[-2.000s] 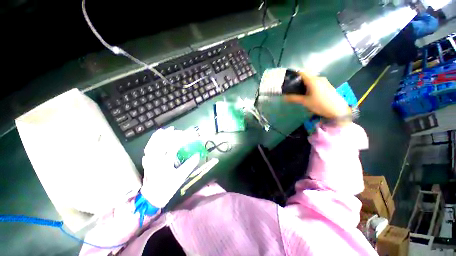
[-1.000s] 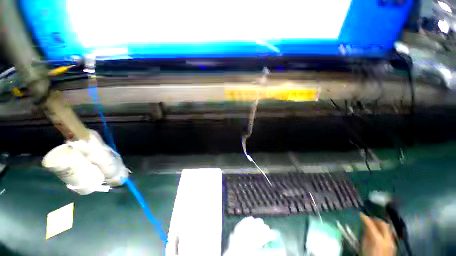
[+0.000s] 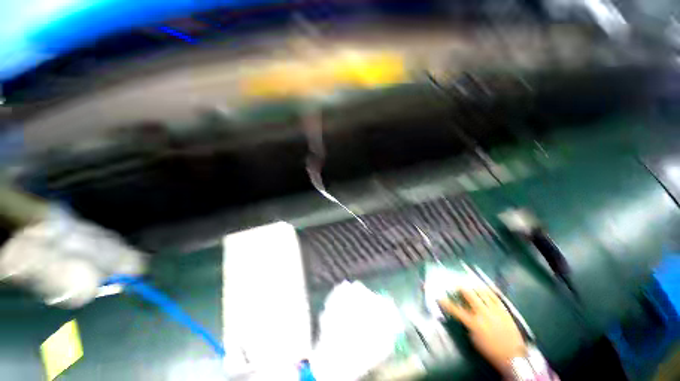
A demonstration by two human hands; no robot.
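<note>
The head view is strongly blurred. My left hand [image 3: 359,327], in a white glove, is at the bottom middle, cut off by the lower edge. A greenish patch shows at its right side; whether the hand holds it cannot be told. My right hand [image 3: 488,324] is bare, its fingertips at a pale and green thing, probably a circuit board [image 3: 440,283], below the keyboard [image 3: 399,237]. Whether the fingers grip it is unclear. The barcode scanner [image 3: 544,245] lies on the bench, apart from my right hand.
A long white carton [image 3: 266,298] stands left of my glove. A thin white cable [image 3: 335,199] hangs over the keyboard. A blue cord [image 3: 168,306] runs from white holders [image 3: 67,260] at far left. A yellow note [image 3: 62,350] lies nearby. The shelf bears a yellow label [image 3: 328,77].
The view has swung up from the bench to the shelf. My right hand has let go of the scanner and moved left to the pale and green thing. My left hand stays right of the carton.
</note>
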